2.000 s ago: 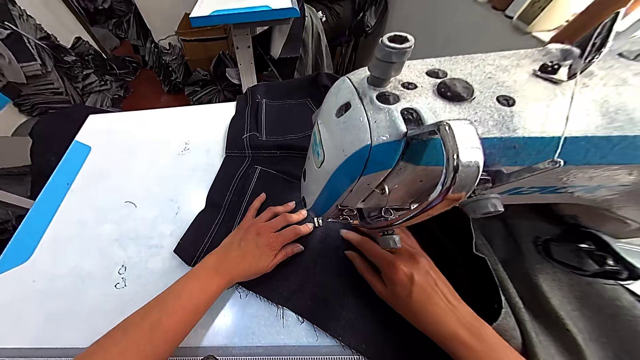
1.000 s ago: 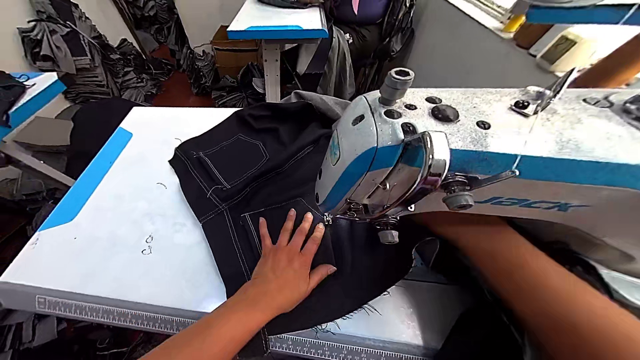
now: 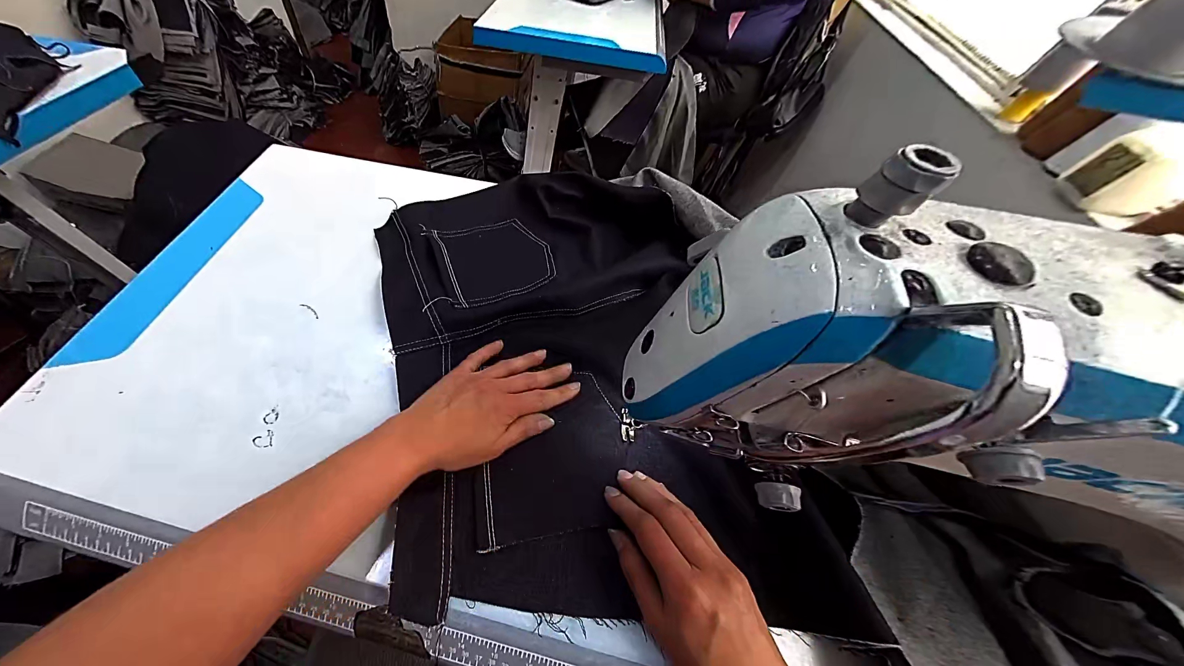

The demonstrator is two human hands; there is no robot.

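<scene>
Dark denim trousers (image 3: 555, 573) lie flat under the head of a Jack sewing machine (image 3: 768, 305). My left hand (image 3: 495, 407) presses palm down, fingers spread, on a patch pocket (image 3: 546, 481) left of the presser foot (image 3: 628, 425). My right hand (image 3: 689, 564) rests its fingertips on the denim just below the foot, near the pocket's lower right part. Neither hand grips anything. A second patch pocket (image 3: 495, 262), outlined in pale stitching, lies farther back. The needle's tip cannot be made out.
The white table (image 3: 203, 416) has a blue left edge and a ruler strip (image 3: 92, 532) along the front. Gray fabric (image 3: 934, 573) lies at right, under the machine arm. Behind stand another table (image 3: 573, 28), a cardboard box (image 3: 472, 69) and piles of dark cloth (image 3: 203, 74).
My right hand, earlier reaching beneath the machine arm, is now on the denim before the presser foot. Two seconds ago only one pocket showed clearly; the denim has since been shifted and turned.
</scene>
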